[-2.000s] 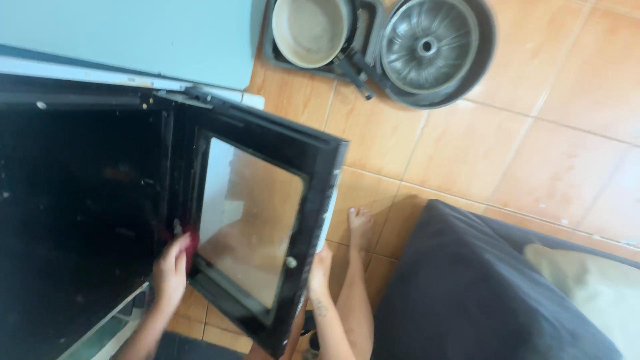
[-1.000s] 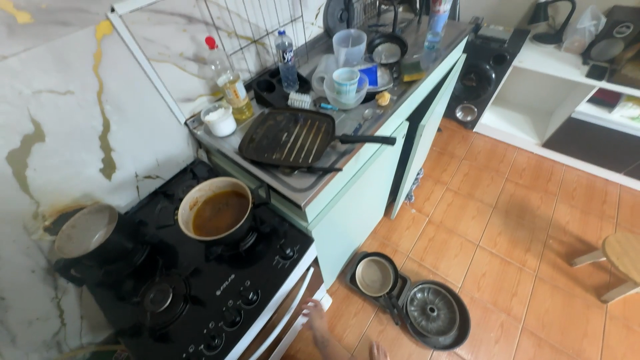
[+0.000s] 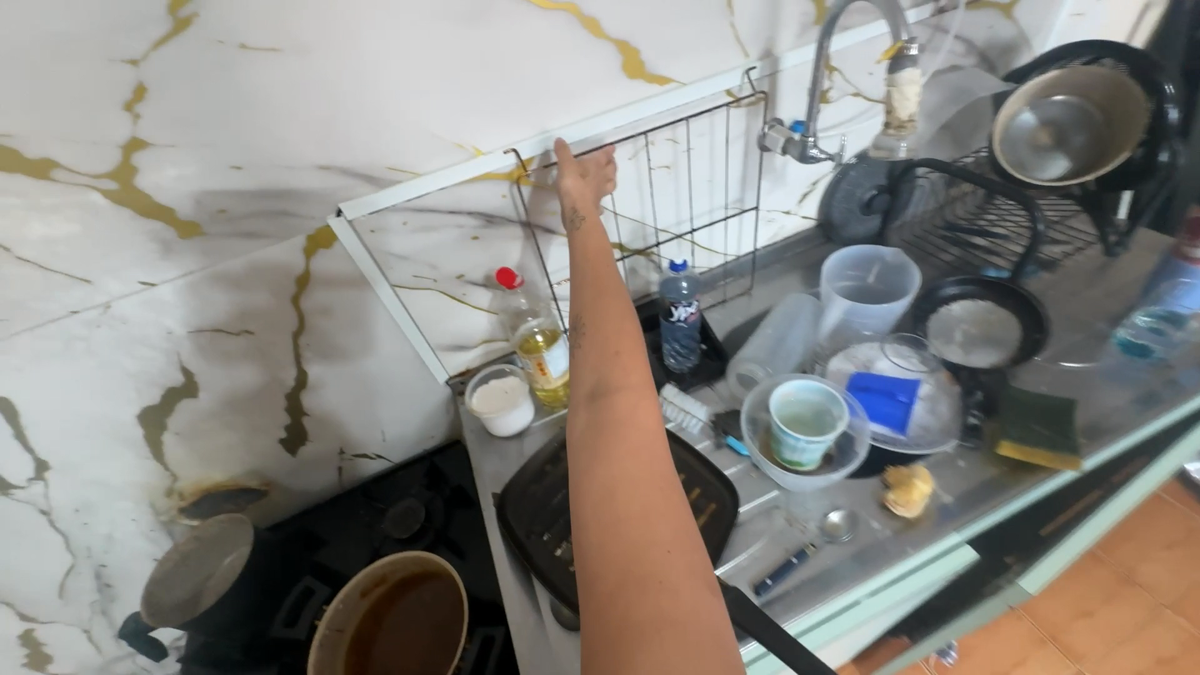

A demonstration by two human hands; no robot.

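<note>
My right hand point(image 3: 588, 176) reaches up to the top bar of a dark wire rack point(image 3: 692, 225) hanging on the marbled wall. Its thumb and fingers are apart, and nothing shows held in them; whether it touches the bar is unclear. My forearm crosses above a black grill pan point(image 3: 698, 487) and hides part of it. Left of the forearm are an oil bottle with a red cap point(image 3: 544, 361) and a tub of white powder point(image 3: 502, 401). A blue-capped plastic bottle point(image 3: 681, 319) stands to its right. My left hand is out of view.
A pot of brown liquid point(image 3: 412, 609) and a grey pan point(image 3: 199, 572) sit on the black stove at lower left. On the steel counter are a cup in a bowl point(image 3: 808, 422), a sponge point(image 3: 1038, 427), a spoon point(image 3: 837, 526) and a small frying pan point(image 3: 980, 333). A faucet point(image 3: 825, 66) rises behind.
The view has swung from the oven door to the counter and wall. One hand was low by the oven front a second ago; now my right hand is up at the wire rack.
</note>
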